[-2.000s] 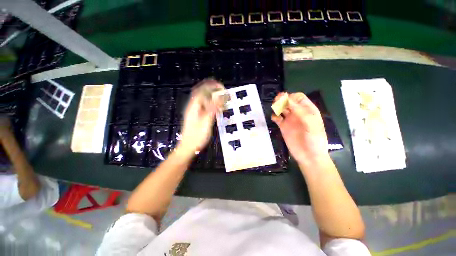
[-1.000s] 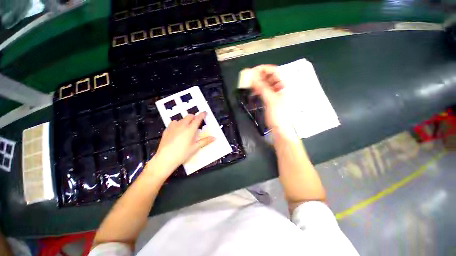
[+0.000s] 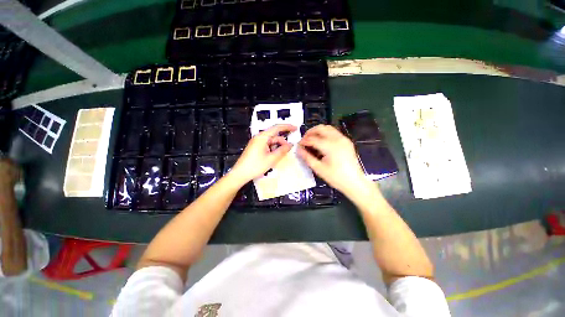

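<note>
A white adhesive sheet (image 3: 285, 179) with dark notched square holes lies tilted over the lower right part of a shiny black blister tray (image 3: 167, 136). My left hand (image 3: 266, 151) is over the sheet's middle, thumb and fingers bent close together. My right hand (image 3: 329, 155) is at the sheet's right edge, its fingertips pinched close to the left ones. A small pale bit shows between the fingertips, too small to name. Three yellow-outlined square parts (image 3: 163, 75) sit at the tray's top left.
Right of the tray lies a dark glossy block (image 3: 372, 148), then a white liner stack (image 3: 432, 145) with tan scraps. At left are a tan adhesive sheet (image 3: 88, 151) and a white lattice (image 3: 43, 128). Another black tray (image 3: 260, 43) lies beyond. A person's arm (image 3: 11, 210) shows far left.
My right hand has come back from near the liner stack to the adhesive sheet, beside my left hand. The view has turned. Three outlined parts now show in the tray, against two at first.
</note>
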